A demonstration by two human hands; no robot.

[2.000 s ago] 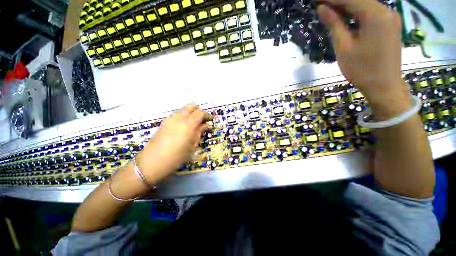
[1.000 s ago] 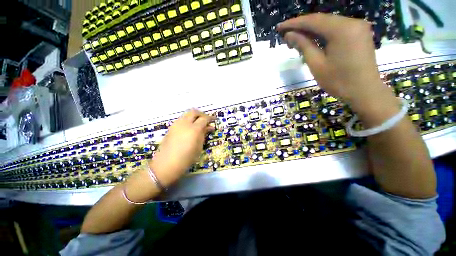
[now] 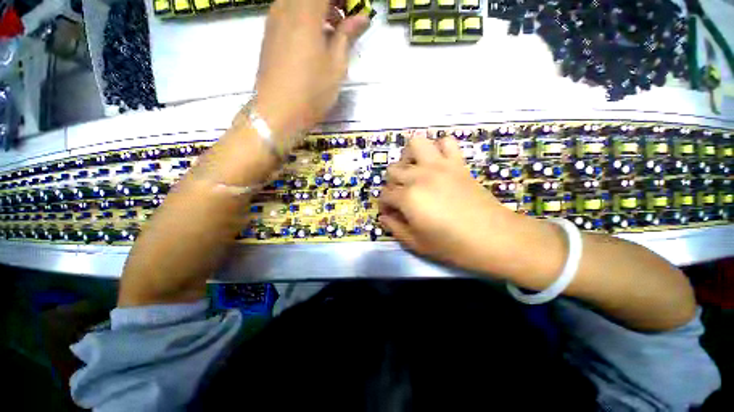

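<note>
My left hand [image 3: 302, 68] reaches over the white worktop at the top edge, its fingertips partly cut off. A black-and-yellow transformer [image 3: 356, 7] is pinched between its thumb and fingers. My right hand [image 3: 430, 197] is low over the tan circuit board panel [image 3: 322, 211], fingers bent down onto the boards beside a placed transformer [image 3: 381, 158]; whether it holds a part is hidden. More transformers [image 3: 446, 28] stand in rows behind, cut off by the top edge.
A loose pile of black components [image 3: 616, 48] lies at back right, beside green-handled pliers [image 3: 719, 40]. A bin of dark parts [image 3: 129, 60] is at back left. The metal edge [image 3: 322, 259] runs in front. A blue bin [image 3: 248, 296] sits below it.
My left hand has moved from the boards up to the transformer rows and now holds a transformer. My right hand has moved from the black pile down onto the boards. The view has shifted.
</note>
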